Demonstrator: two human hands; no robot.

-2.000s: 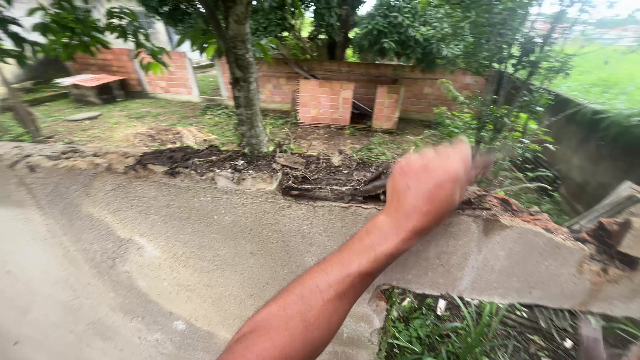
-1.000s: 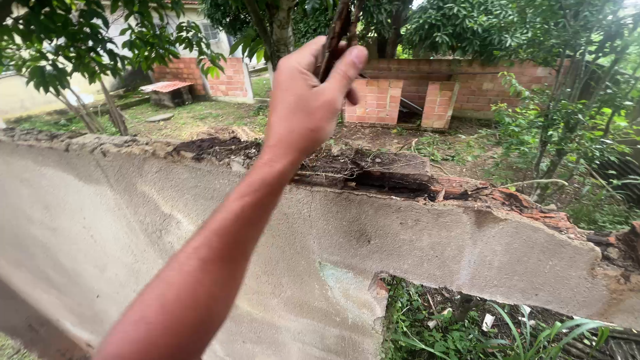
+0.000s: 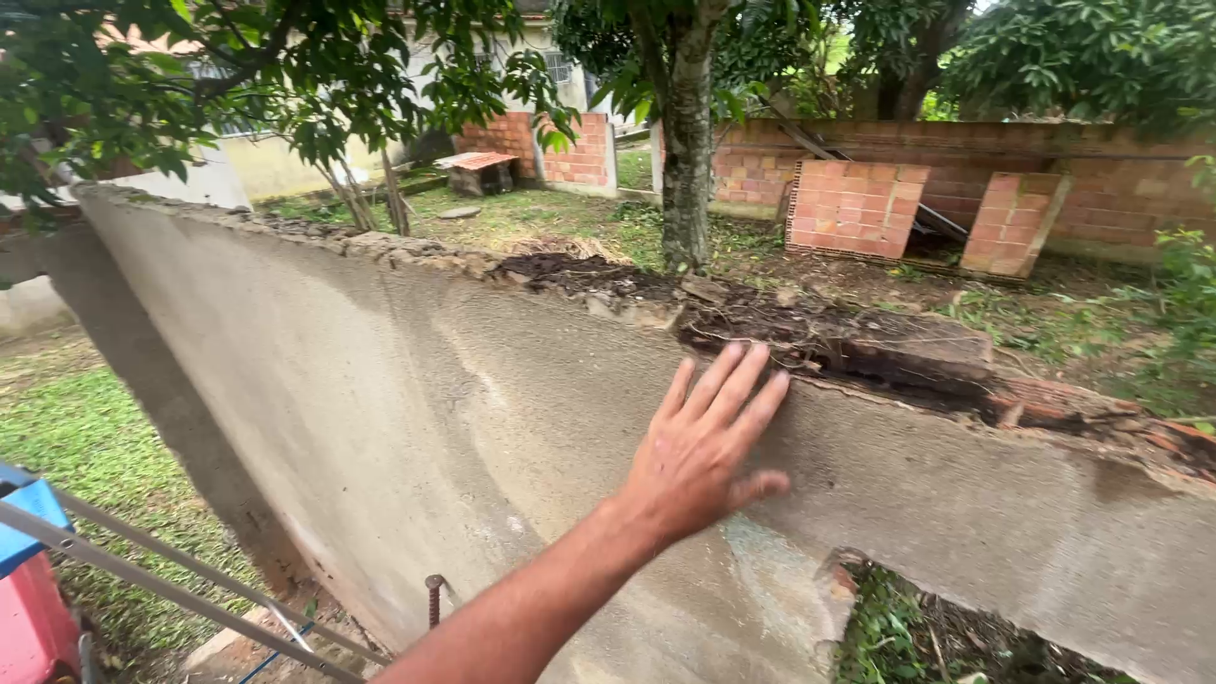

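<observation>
My left hand (image 3: pixel 708 442) is spread with nothing in it, back of the hand toward me, its fingertips at the upper edge of a plastered wall (image 3: pixel 532 418). Whether they touch the wall is hard to tell. Along the broken top, just beyond the fingertips, lie dark crumbly debris and roots (image 3: pixel 760 328), with a flat slab (image 3: pixel 921 342) beside them. Red hollow bricks (image 3: pixel 1064 394) show farther right. My right hand is not in view.
At lower left are metal rails (image 3: pixel 171 589), probably a ladder's, and a red and blue object (image 3: pixel 33 598). A rusty rebar end (image 3: pixel 434 598) rises near my forearm. The wall has an opening (image 3: pixel 912 627) at lower right. A tree trunk (image 3: pixel 686 161) and brick panels (image 3: pixel 855 209) stand behind.
My left hand held up a dark piece one second ago; it has let go of it and come down to the wall's top edge, fingers spread. The view has swung left.
</observation>
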